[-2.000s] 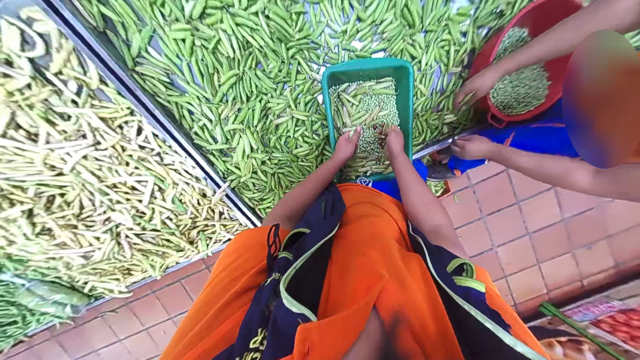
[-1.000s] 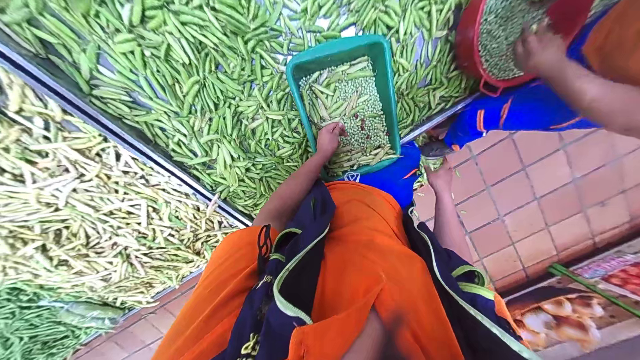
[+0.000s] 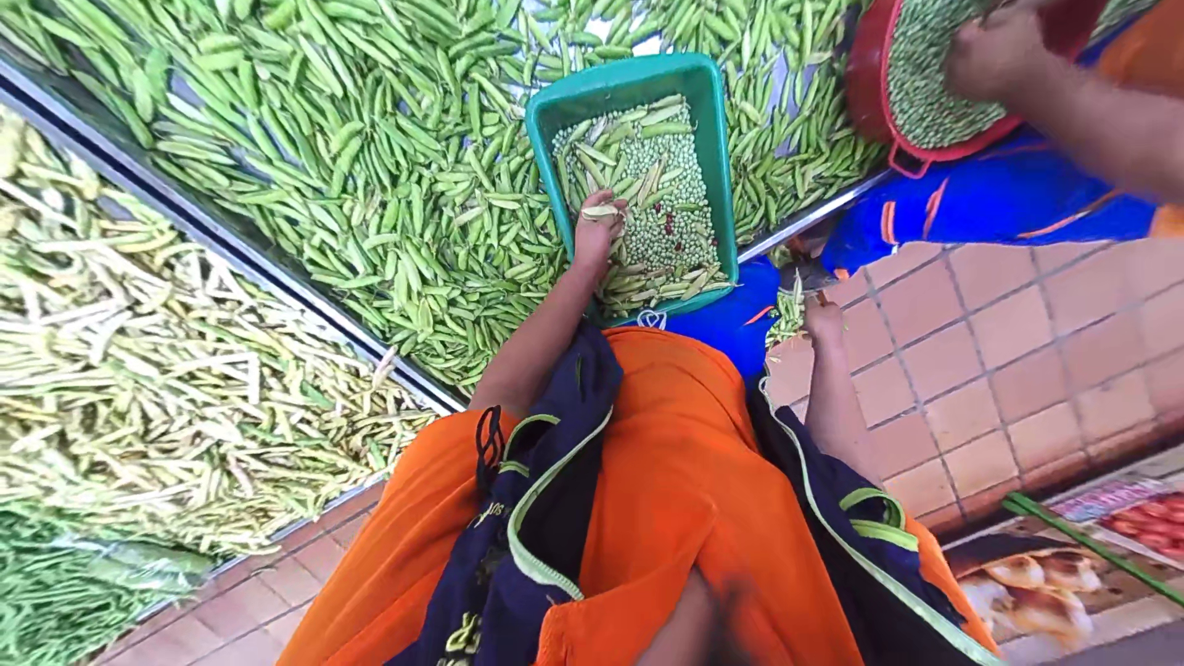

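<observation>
A green plastic tub (image 3: 726, 176) rests at the edge of a display heaped with green pea pods (image 3: 407, 176). Inside the tub lie shelled peas (image 3: 684, 227), pale pods (image 3: 638, 120) and a few dark red beans (image 3: 669, 224). My left hand (image 3: 599, 227) is over the tub's left part, its fingers closed on a pale pea pod (image 3: 601, 212). My right hand (image 3: 821, 314) is low to the right of the tub, beside a small heap of pods (image 3: 788, 310) near the floor; whether it holds anything cannot be made out.
At the upper right, a co-worker's hand (image 3: 999, 55) reaches into a red colander (image 3: 869, 88) of shelled peas. Pale bean pods (image 3: 185, 361) fill the left display behind a metal divider (image 3: 222, 250). Tiled floor (image 3: 999, 342) lies at the right, with a green stick (image 3: 1091, 546) and printed pictures lower down.
My right hand has moved from the tub down to the right, beside the small heap of pods. The co-worker's hand has gone into the red colander. The view has shifted somewhat.
</observation>
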